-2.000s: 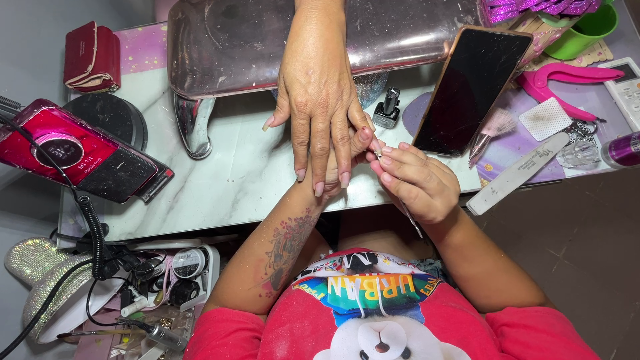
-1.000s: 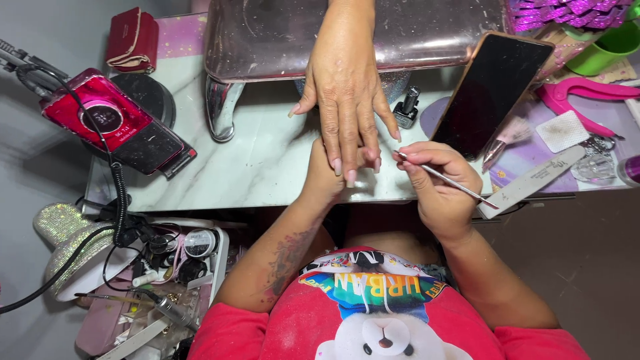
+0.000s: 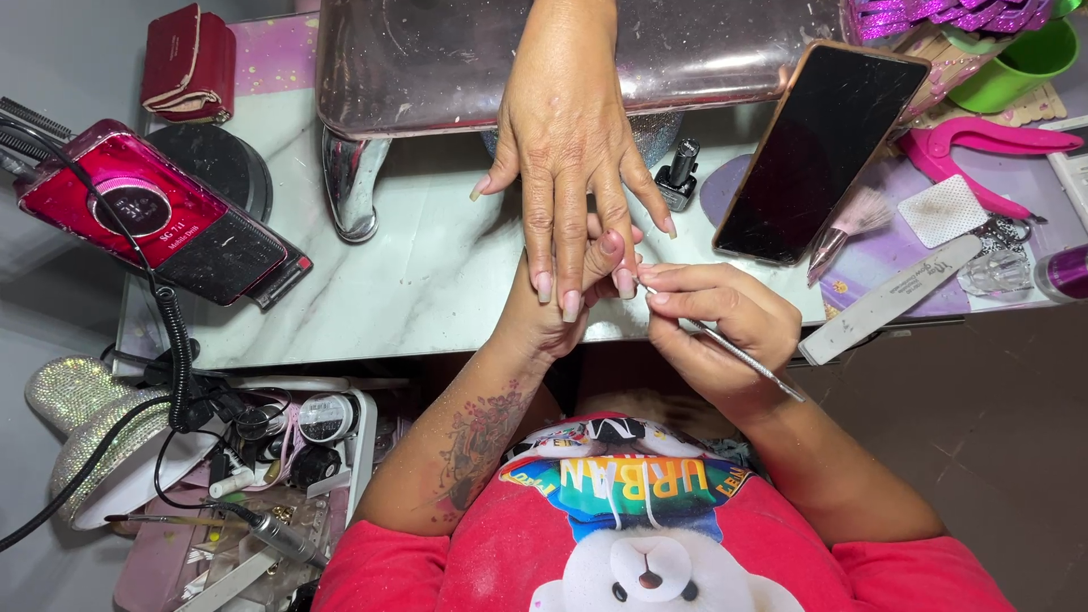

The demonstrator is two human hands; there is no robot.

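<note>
Another person's hand (image 3: pixel 565 144) reaches down from the top, palm down, its long nails over my left hand. From beneath, my left hand (image 3: pixel 557 310) grips one of that hand's fingers, my thumb lying beside it; my other fingers are partly hidden. Between thumb and fingertips, my right hand (image 3: pixel 727 327) pinches a thin metal manicure tool (image 3: pixel 748 359) with a textured handle. The tool's tip is at the side of the held finger's nail (image 3: pixel 625 283). Whether it touches the skin or the nail, I cannot tell.
Around the hands are a glossy armrest (image 3: pixel 425 76), a black polish bottle (image 3: pixel 678 174), a leaning phone (image 3: pixel 820 153), a nail file (image 3: pixel 888 299), pink clippers (image 3: pixel 969 161) and a red nail drill unit (image 3: pixel 144 212). An open drawer (image 3: pixel 361 442) of supplies sits lower left.
One second ago the tool and my right hand stood apart from the other person's fingers; now the tip is at a nail. My left hand has closed around that finger.
</note>
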